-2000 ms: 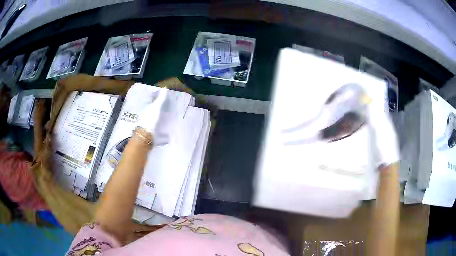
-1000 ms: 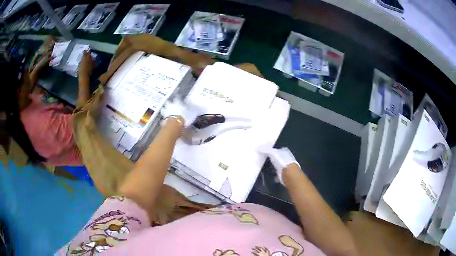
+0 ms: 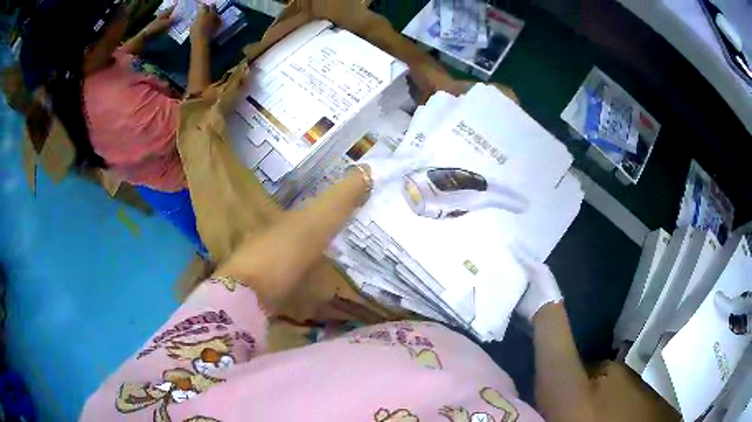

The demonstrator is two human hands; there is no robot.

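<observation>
A stack of flat white printed cartons [image 3: 495, 177], with a device picture on top, lies fanned in front of me. My left hand [image 3: 389, 167], in a thin white glove, is at its left edge; the fingers are blurred against the white print. My right hand [image 3: 538, 288], also gloved, grips its lower right edge, with some fingers hidden. A second carton stack [image 3: 330, 82], text and brown-orange bars uppermost, stands to the left, with torn brown kraft paper [image 3: 218, 177] around it.
Clear trays with printed items [image 3: 612, 124] sit on the dark green belt [image 3: 536, 78]. Several white cartons [image 3: 705, 330] lean at the right over brown board. A co-worker in a coral top [image 3: 124, 124] handles small white items at upper left.
My view has turned left, so the stacks appear farther right. My hands remain at the device-picture stack, whose layers are now more fanned. The large carton held in my right hand earlier is gone from it.
</observation>
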